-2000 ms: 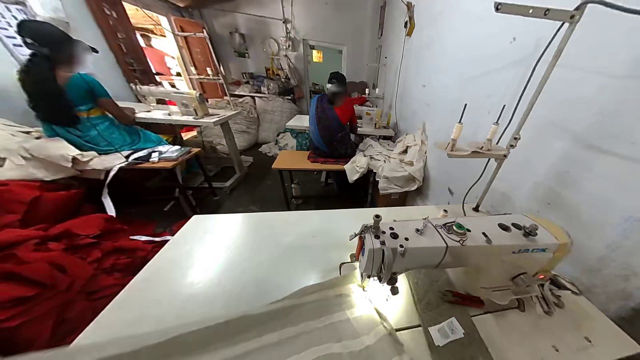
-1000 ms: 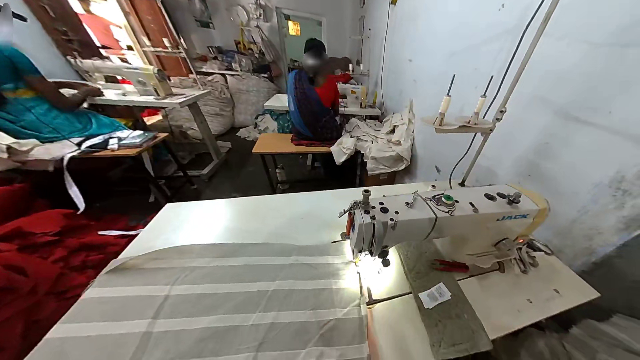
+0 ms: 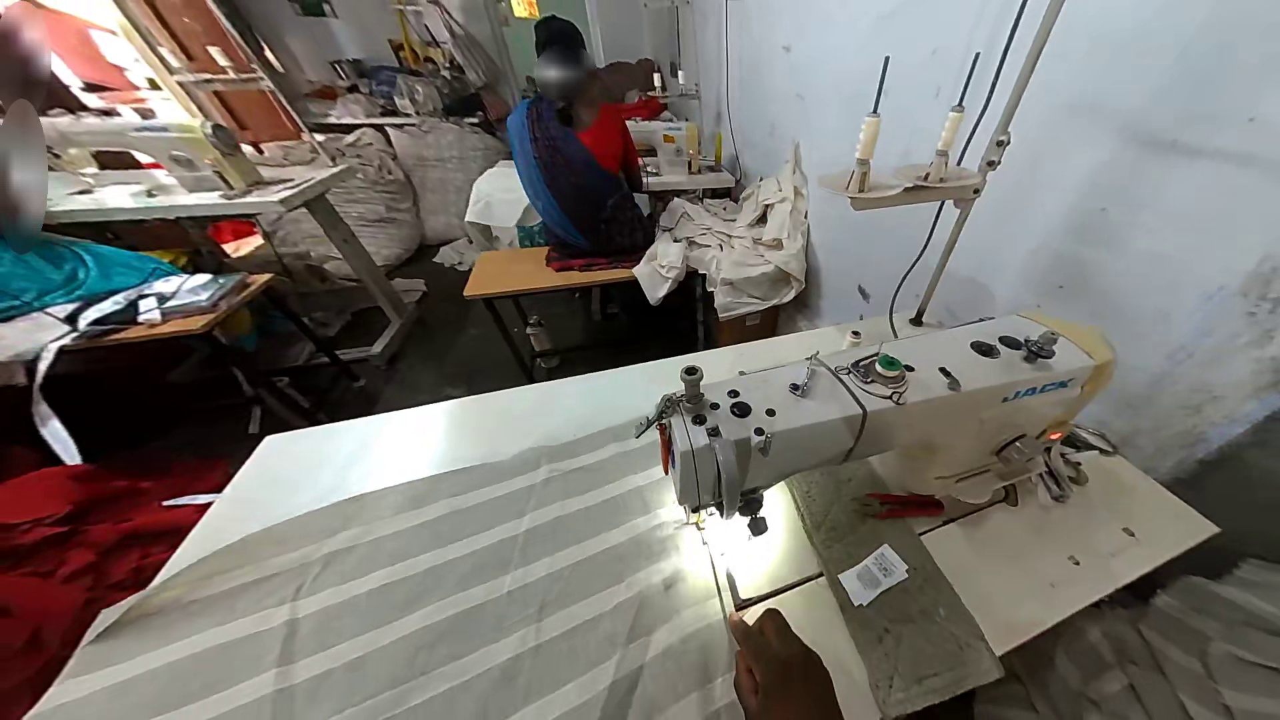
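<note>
A grey fabric with white stripes lies spread over the left part of the white sewing table, its right edge running up to the lit needle area of the Jack industrial sewing machine. My right hand is at the bottom, just in front of the needle area, with its fingertips at the fabric's right edge; whether it pinches the cloth is unclear. My left hand is out of the frame. Right of the needle, a small white printed label rests on a grey-green pad, with red-handled snips behind it.
A thread stand with two cones rises behind the machine. Red cloth is heaped at the left, and striped cloth lies low at the right. Ahead, a person in blue and red sits on a wooden bench; another person is partly visible at the far left.
My right hand has come into view at the fabric's edge. Since the oldest frame, the striped fabric has come to lie flatter and wider on the table. The view has moved closer to the machine.
</note>
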